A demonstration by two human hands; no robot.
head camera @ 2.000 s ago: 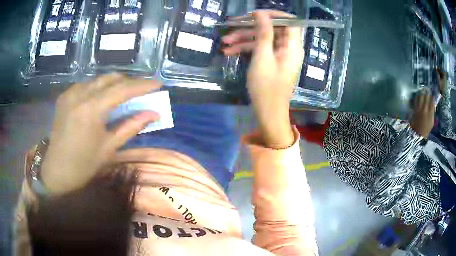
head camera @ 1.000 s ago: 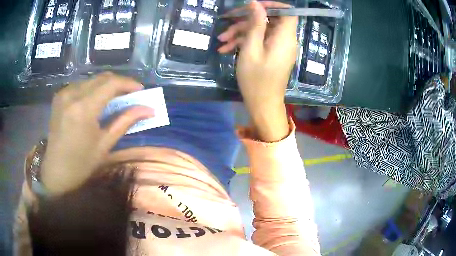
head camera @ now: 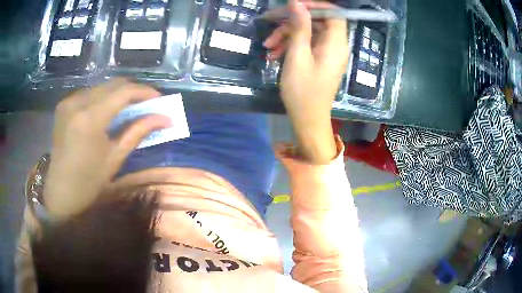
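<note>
My left hand holds a pale folded label sheet between thumb and fingers, below the tray's front edge. My right hand holds slim silver-grey tweezers over the clear blister tray. The tweezers lie nearly level, with their tips pointing left near the third housing. Black phone housings sit in the tray pockets, each with a white barcode label and small pale patches. My right hand covers most of the pocket beneath it. The tweezer tips are blurred, so I cannot tell if they hold a label.
The tray rests on a dark green bench. Another clear tray with black parts lies at the right. A person in a black-and-white patterned top is at the bench on the right. Something red is beside them.
My right hand and the tweezers stay over the same part of the tray, with small shifts. The tray sits slightly higher in view. The neighbouring person's hand has left its earlier visible spot.
</note>
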